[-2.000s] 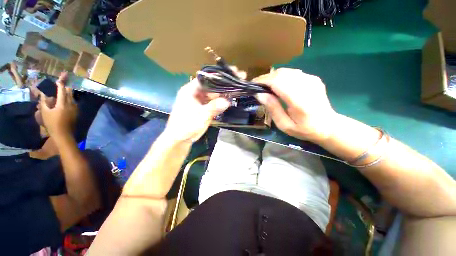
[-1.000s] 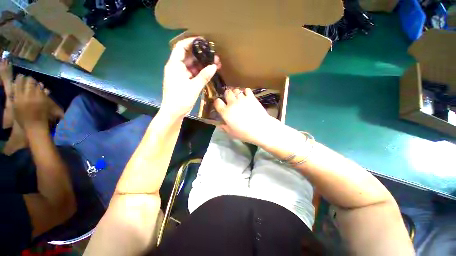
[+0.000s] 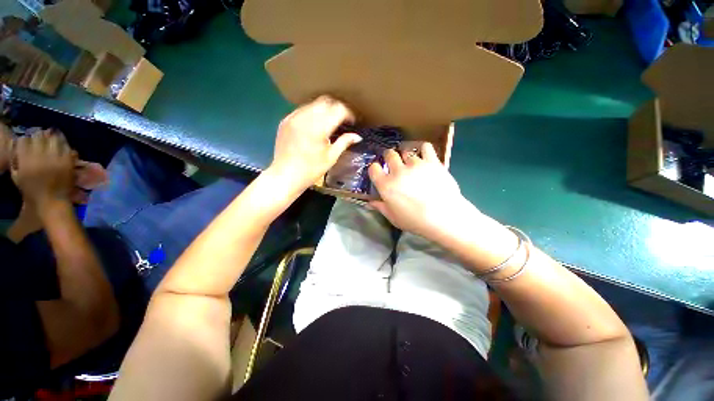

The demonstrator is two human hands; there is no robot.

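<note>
An open brown product box [image 3: 449,145] stands at the bench edge in front of me, its large eared lid [image 3: 391,66] raised behind it. A black cable bundle [image 3: 381,136] lies low along the back of the box. My left hand [image 3: 311,142] is at the box's left side, thumb and fingers around the bundle's left end. My right hand [image 3: 415,186] is over the front right of the box, fingers bent down onto the contents; whether it grips anything is hidden. A clear plastic bag with dark items [image 3: 351,171] shows between my hands.
Another open box with dark contents [image 3: 658,153] stands to the right, near a blue bin [image 3: 645,30]. A black cable pile [image 3: 552,35] lies behind the lid. Open boxes [image 3: 141,84] and a black heap [image 3: 163,19] are at the left. A seated person's arm [image 3: 66,235] is at the left.
The cable bundle, earlier held up over the box, is now down inside it. My left hand has lowered with it. My right hand has shifted slightly right, and the plastic bag is now exposed.
</note>
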